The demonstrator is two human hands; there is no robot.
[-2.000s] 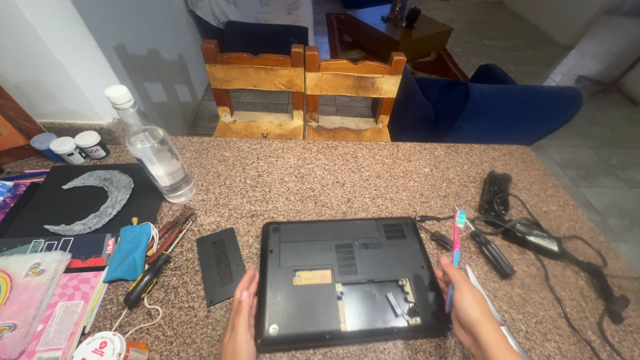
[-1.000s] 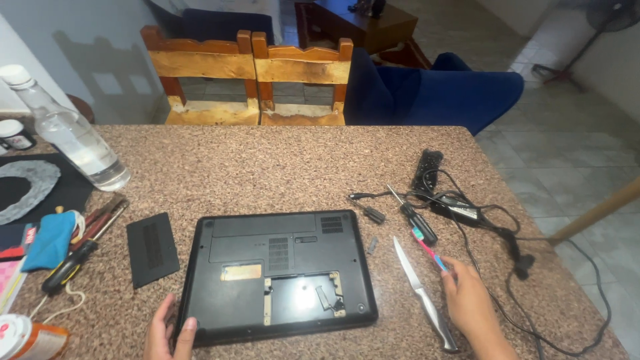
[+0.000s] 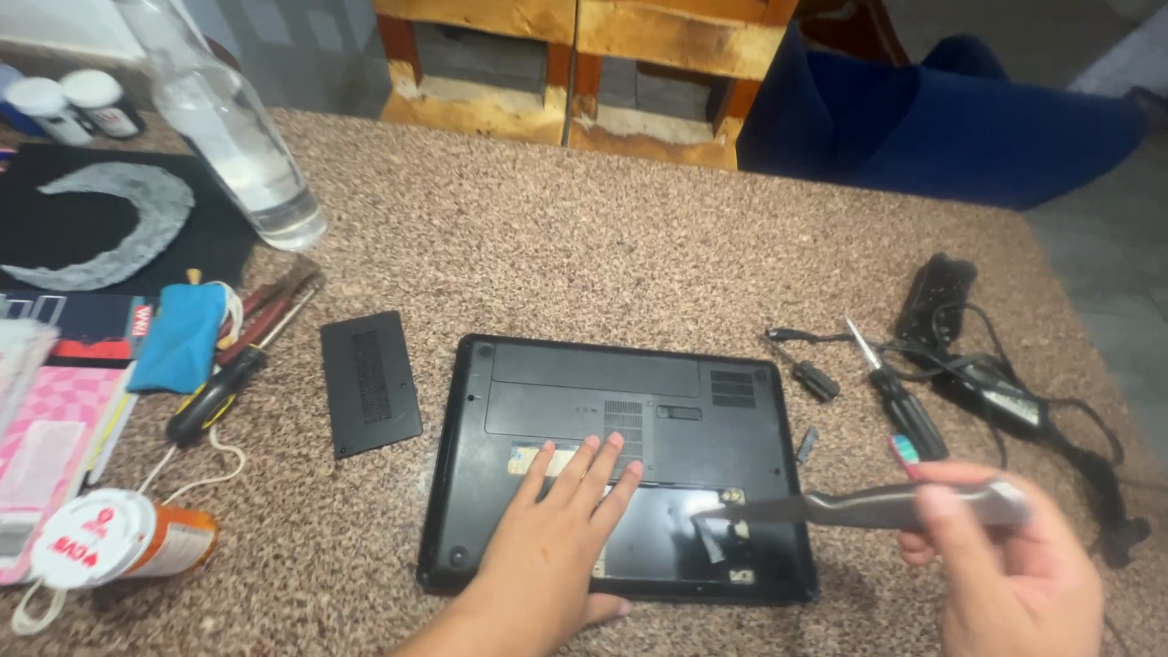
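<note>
A black laptop [image 3: 557, 365] lies bottom side up on the speckled table, its lower bay uncovered. My left hand [image 3: 557, 529] rests spread on its underside, fingertips by the vent and a worn label. In my right hand [image 3: 995, 557] is a metal-handled knife [image 3: 867, 506], held level, its blade over the right part of the open bay, by a small silvery strip [image 3: 710, 543]. Whether the tip touches is unclear. A toothbrush head [image 3: 904, 448] shows just behind my right hand; its handle is hidden. The detached black cover panel [image 3: 371, 383] lies left of the laptop.
Right of the laptop are a screwdriver [image 3: 903, 411], a short black screwdriver [image 3: 815, 381], a small grey piece [image 3: 806, 444] and a power adapter [image 3: 995, 397] with cables. At left stand a glass bottle [image 3: 246, 164], a yellow-black screwdriver [image 3: 214, 397] and an orange pill bottle [image 3: 178, 541].
The knife, lying on the table a second ago, is now in my right hand over the laptop. My left hand has moved from the laptop's edge onto its underside.
</note>
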